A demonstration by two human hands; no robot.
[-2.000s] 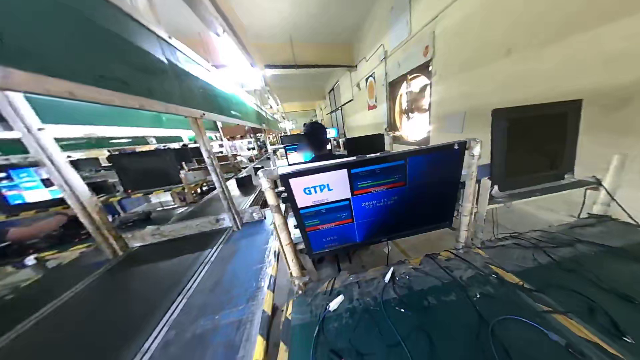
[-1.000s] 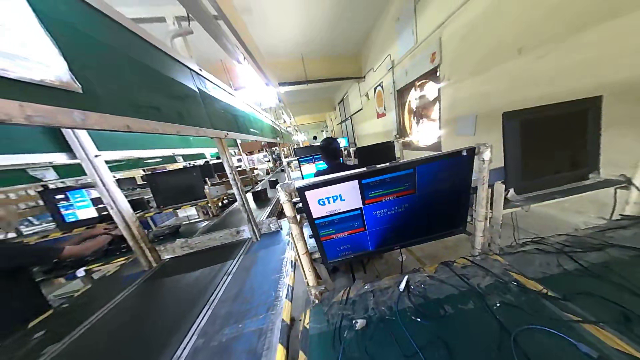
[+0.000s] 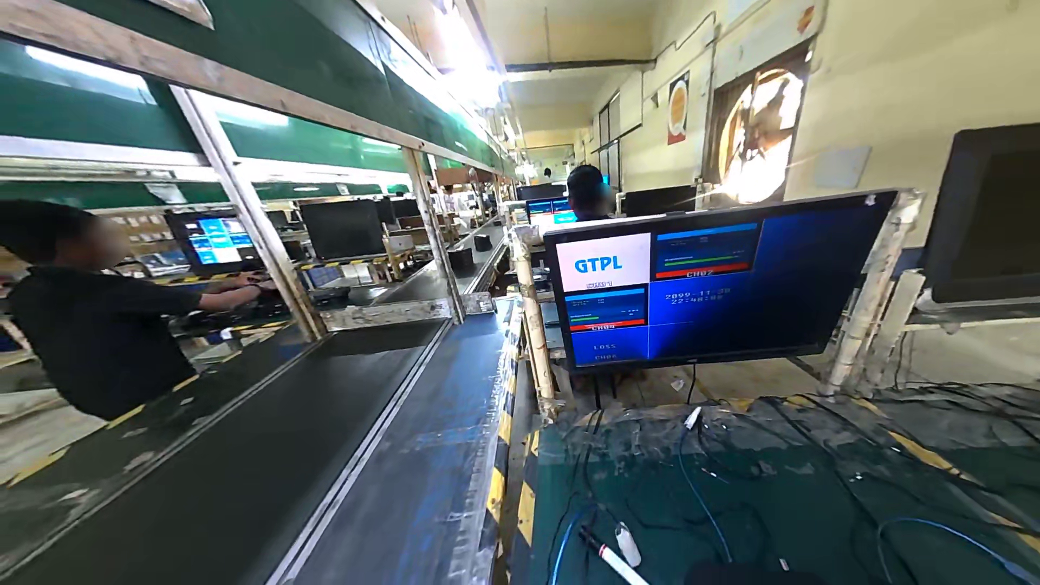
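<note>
Neither my left hand nor my right hand is in view. A wide flat-panel monitor (image 3: pixel 715 284) with lit picture tiles stands in a worn frame at the back of a green-topped bench (image 3: pixel 650 487). Loose black cables lie over the bench, along with a blue cable (image 3: pixel 703 487). Near the bottom edge a marker pen (image 3: pixel 611 561) with a dark end lies beside a small white object (image 3: pixel 627 544). A dark rounded shape shows at the bottom edge; what it is cannot be told.
A conveyor belt (image 3: pixel 244 439) runs along the left, with posts (image 3: pixel 248 211) beside it. Beyond it a person in a dark shirt (image 3: pixel 97 325) reaches toward a lit screen (image 3: pixel 213 242). Another person's head (image 3: pixel 587 193) shows behind the monitor. A dark monitor (image 3: pixel 987 215) stands at the right.
The view has turned and tipped down somewhat, bringing the marker pen and more of the person at the left into sight. The large monitor still shows its lit tiles.
</note>
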